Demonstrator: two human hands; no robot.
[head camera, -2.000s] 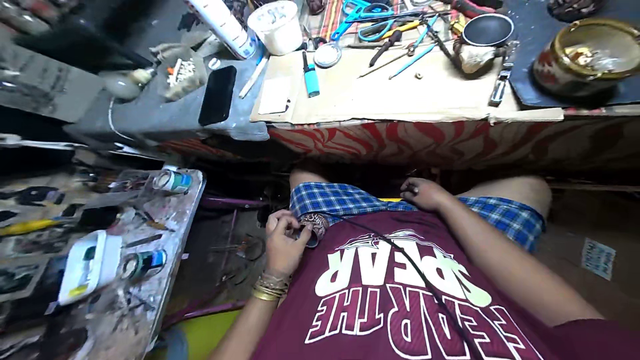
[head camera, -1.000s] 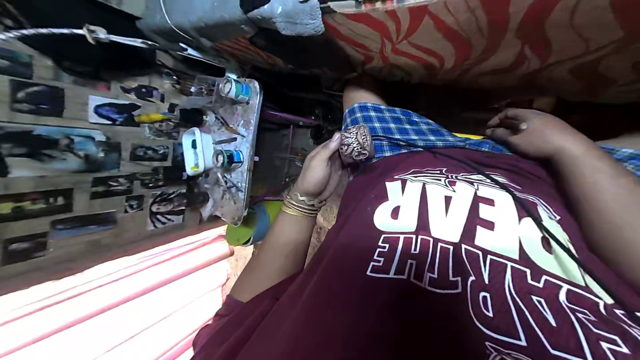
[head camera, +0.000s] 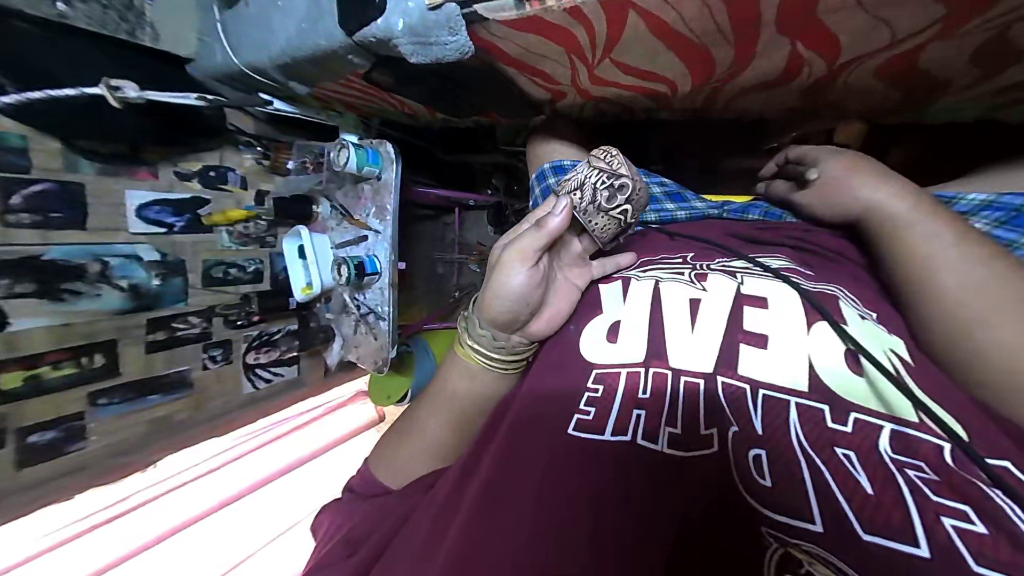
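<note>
My left hand (head camera: 538, 268) holds a carved brown cuff-like piece (head camera: 606, 198) between thumb and fingers, raised above my lap. Its curved face carries relief leaves, dots and lettering; the material cannot be told. Several gold-coloured bangles (head camera: 492, 348) circle the wrist of that hand. My right hand (head camera: 818, 182) rests by my thigh on the blue plaid shorts (head camera: 680, 200), fingers bent, with a small pale round spot, perhaps a ring, at one finger. Whether anything lies under those fingers is hidden. A thin black cord (head camera: 832, 320) runs across my maroon shirt.
A paint-stained table (head camera: 384, 312) at left bears cans (head camera: 356, 270), a white plastic tub (head camera: 307, 264) and brushes. Pictures (head camera: 92, 280) cover the wall behind it. Above my lap hangs a red-patterned cloth (head camera: 680, 56) from the workbench edge. A yellow-green object (head camera: 390, 387) stands below the table.
The view has swung away from the bench top. My left hand has lifted the carved piece off my lap and turned its lettered face into view. My right hand stays near my thigh.
</note>
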